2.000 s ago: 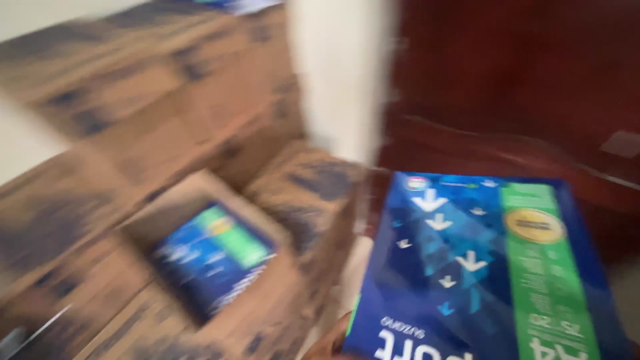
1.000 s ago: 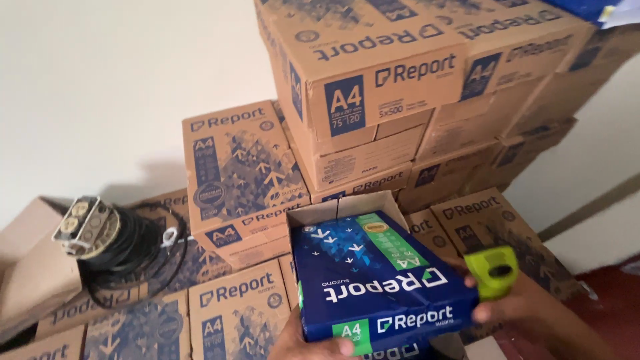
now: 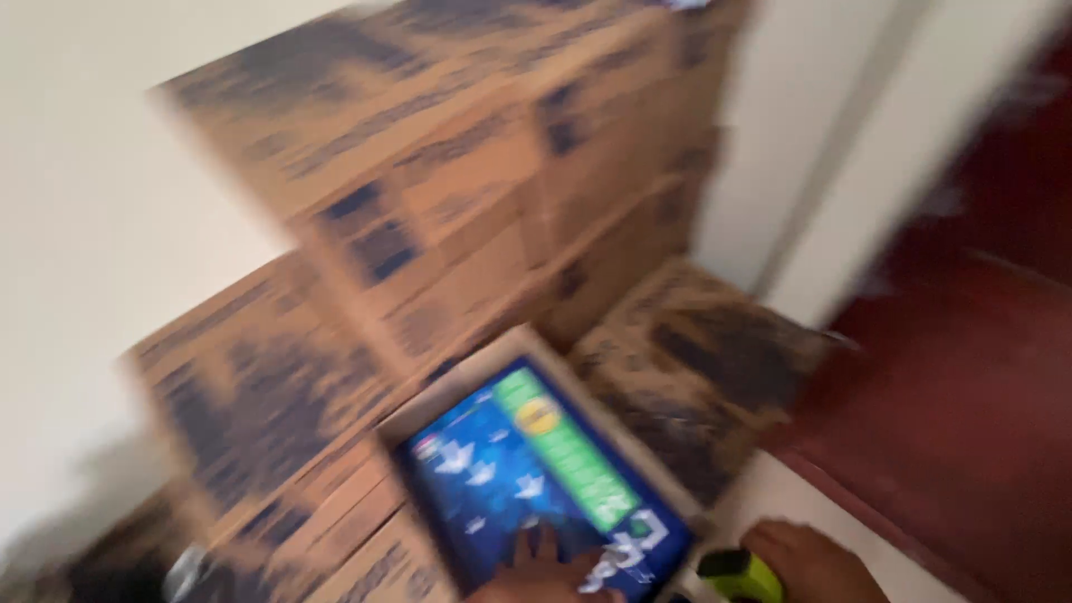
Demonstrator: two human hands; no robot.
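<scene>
A blue and green ream of A4 paper [image 3: 519, 477] lies face up inside an open cardboard box [image 3: 615, 427], its walls standing around it. My left hand [image 3: 544, 569] rests on the ream's lower part, fingers spread over the wrapper. Near the box's lower right corner, my right hand [image 3: 808, 565] is closed around a yellow-green tool [image 3: 741, 575], whose kind is too blurred to tell. The lower parts of both hands are cut off by the frame's bottom edge.
Stacked cardboard paper boxes [image 3: 469, 193] rise behind the open box, with another carton [image 3: 695, 360] at its right. A pale wall stands at left, a white column [image 3: 804, 151] at right, beside a dark red surface [image 3: 946, 402]. Dark blurred objects sit at bottom left.
One second ago both hands held a ream tilted over the box; now a ream lies inside it, with my left hand on top. My right hand is off the ream. The view has swung and tilted.
</scene>
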